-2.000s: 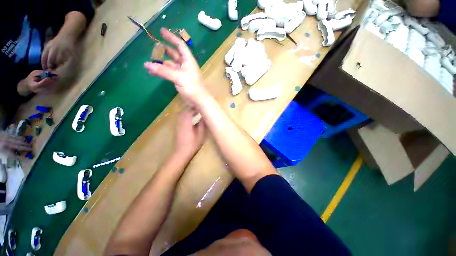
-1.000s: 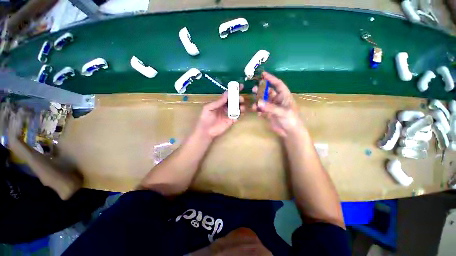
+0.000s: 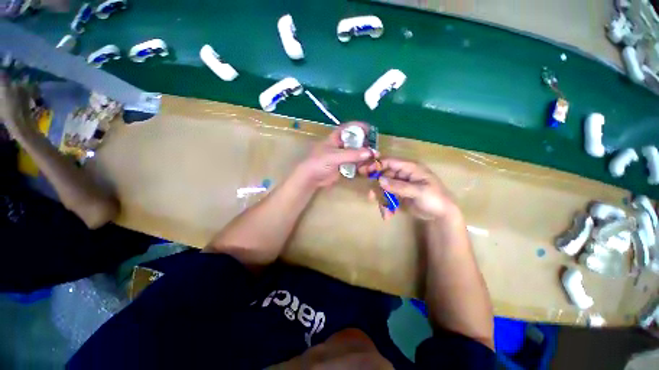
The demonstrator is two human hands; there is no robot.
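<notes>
My left hand [image 3: 329, 160] holds a white housing shell [image 3: 352, 139], its hollow side now showing, above the near edge of the belt. My right hand [image 3: 417, 189] holds the blue battery [image 3: 391, 200] just right of the shell. A small green circuit board [image 3: 373, 137] stands at the shell's right side by my left fingertips, with short wires running down towards the battery. The fingers partly hide the wires and the shell's lower part.
The green conveyor belt [image 3: 462, 87] carries several white shells, some with blue inside, and a loose battery-and-board assembly [image 3: 558, 113] at right. A shell pile [image 3: 610, 242] lies on the cardboard worktop [image 3: 195, 152] at right. Another person's arm [image 3: 61, 162] is at left.
The shell in my left hand has turned from its smooth side to its hollow side. My right hand has moved the battery lower, and the board has come beside the shell.
</notes>
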